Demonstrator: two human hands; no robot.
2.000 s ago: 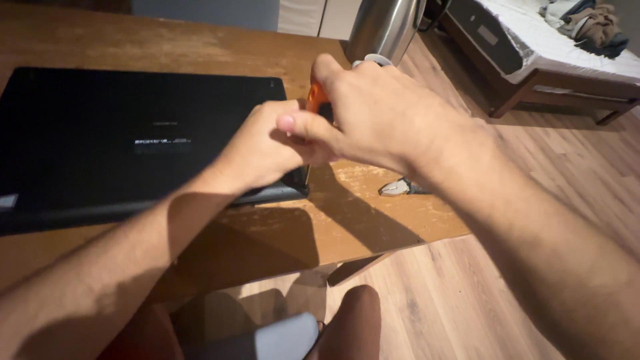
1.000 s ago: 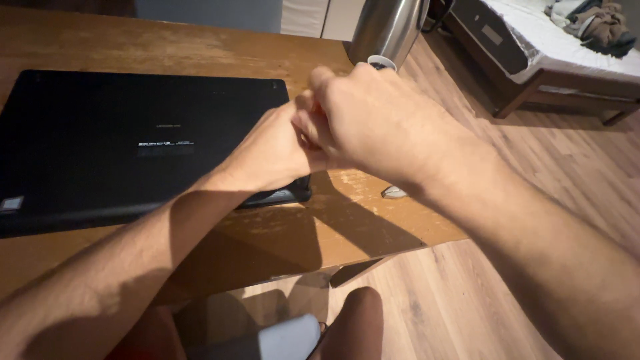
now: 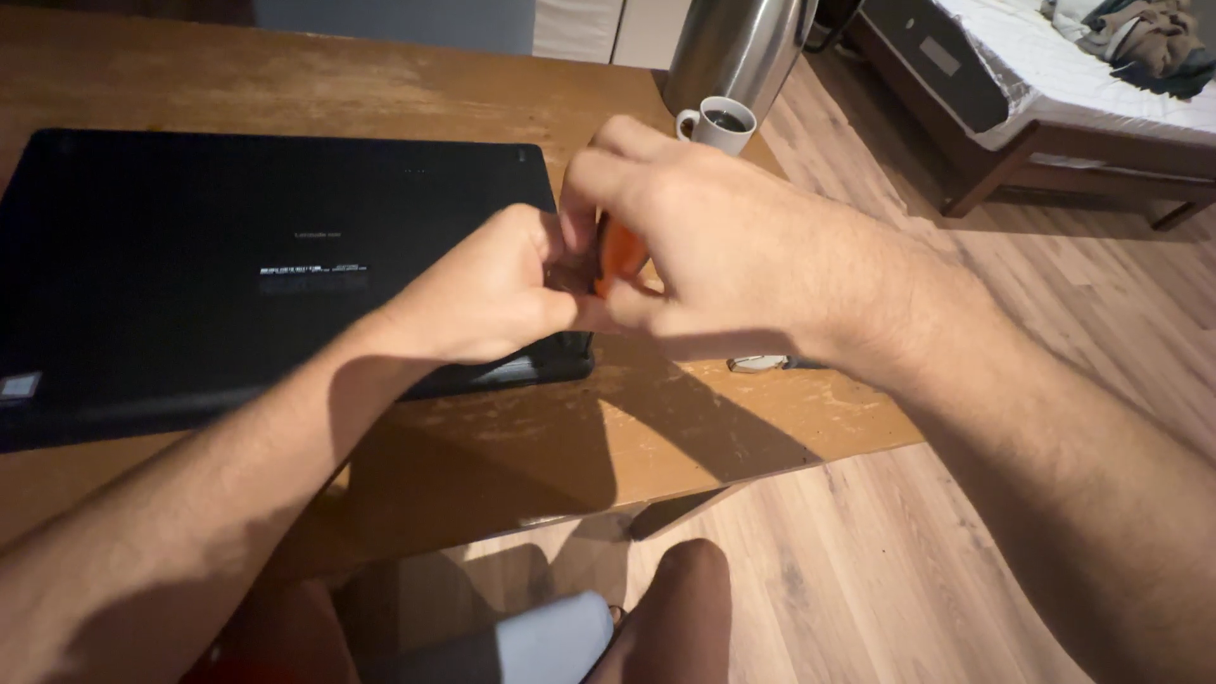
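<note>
A black laptop (image 3: 190, 218) lies closed with its underside up on the worn wooden table (image 3: 456, 456). Above its right edge my two hands meet. My right hand (image 3: 703, 237) has its fingers curled around a small orange object (image 3: 622, 255), most of which is hidden, so its kind cannot be told. My left hand (image 3: 503, 285) touches the right hand's fingertips, its fingers bent around something dark between the hands; what it grips is not clear.
A white cup (image 3: 720, 125) with dark liquid stands behind my right hand, beside a steel thermos jug (image 3: 736, 52). A wristwatch (image 3: 757, 363) lies partly under my right wrist. The table's right and front edges are close. A bed (image 3: 1073, 104) stands beyond, at the right.
My right hand has lifted and opened its grasp a little since one second ago, and the orange object shows again between the hands. The cup is now more fully visible.
</note>
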